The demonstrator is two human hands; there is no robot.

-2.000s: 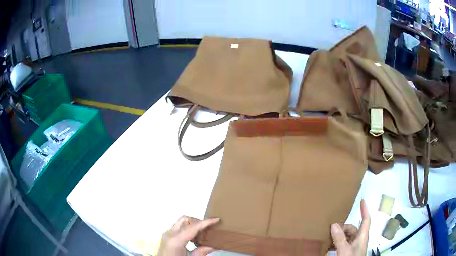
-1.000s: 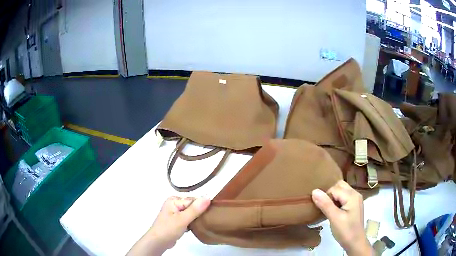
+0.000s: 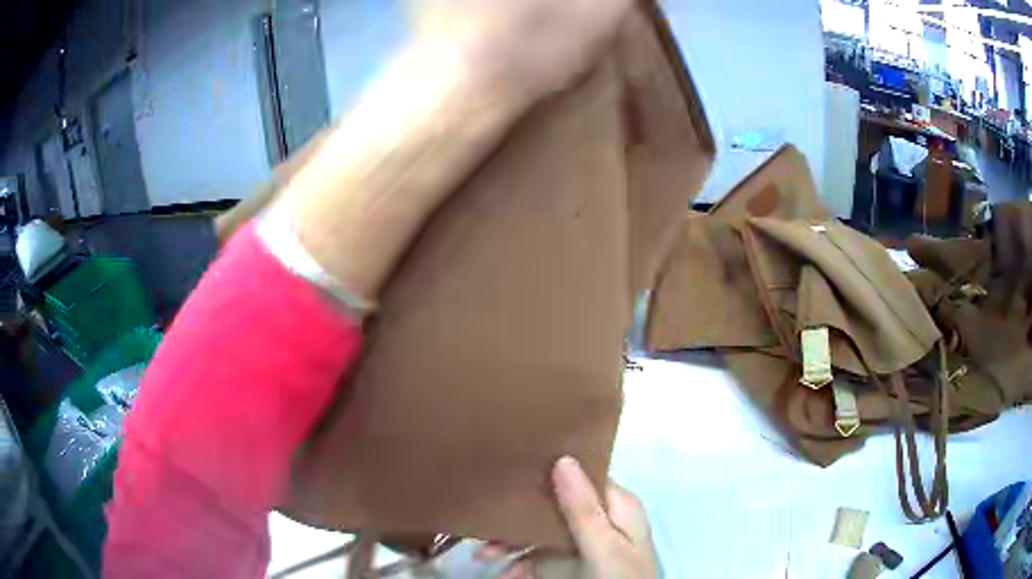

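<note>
A large brown bag body (image 3: 498,339) is raised close in front of me, its broad side facing me. My left hand (image 3: 532,45) is blurred at the top of the picture and appears to grip the bag's upper part; its fingers are partly cut off or hidden. My left arm, in a pink-red sleeve, crosses the bag's left side. My right hand (image 3: 611,526) pinches the lower edge, thumb on the near face and fingertips partly showing beneath. Narrow handles (image 3: 360,556) show under the bag at the bottom left.
Brown bags (image 3: 860,294) with beige strap tabs (image 3: 815,356) and hanging handles lie at right. Small beige and dark pieces (image 3: 851,527) and a blue container (image 3: 1002,532) are at the lower right of the white table (image 3: 702,452). Green crates (image 3: 96,305) stand at left.
The brown bag body now fills the middle, raised and upright. My left hand has moved from the near edge up to the top; my right hand has moved left and down.
</note>
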